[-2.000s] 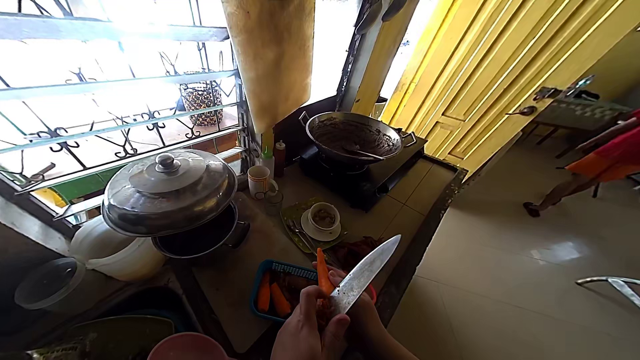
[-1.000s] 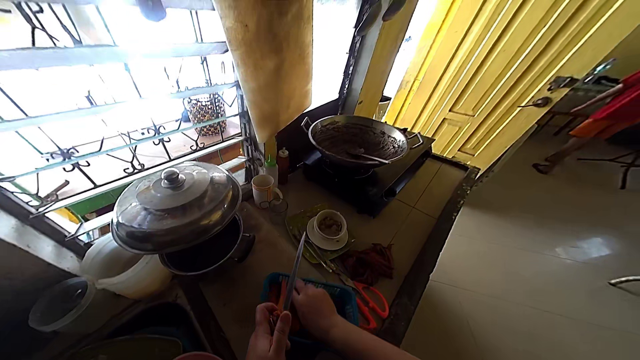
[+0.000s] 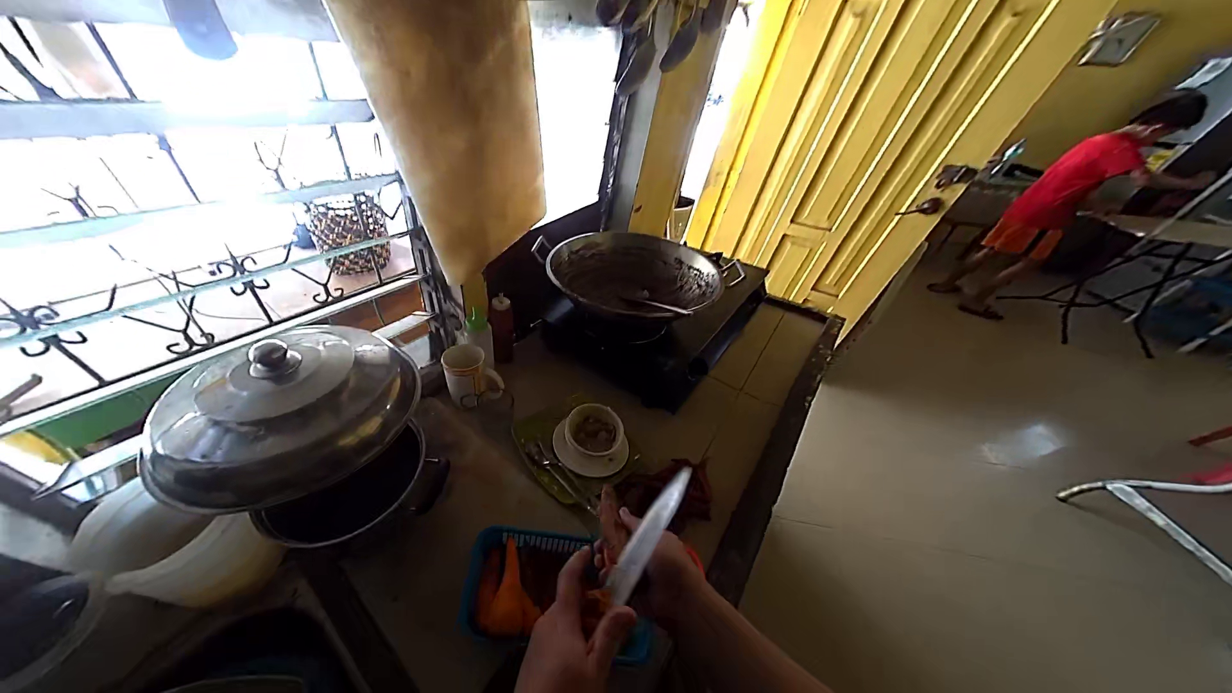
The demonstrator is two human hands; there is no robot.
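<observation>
My left hand grips the handle end of a kitchen knife, its blade tilted up to the right. My right hand is just behind the blade, fingers curled. Whether the reddish-brown shape at its fingertips is a finger or a carrot, I cannot tell. Beneath both hands lies a blue plastic basket with orange carrots in it. Red scissor handles show partly beside my right hand. A white cup on a saucer sits on a green tray with cutlery, beyond the hands.
A large wok with a spoon rests on a black stove. At left, a domed metal lid leans over a dark pot. A mug and squeeze bottles stand behind. A person in red bends near a table at far right.
The knife has come up from the basket, its blade now slanting right. My right hand has lifted too. The person at right, earlier cut off by the frame, is now largely in view.
</observation>
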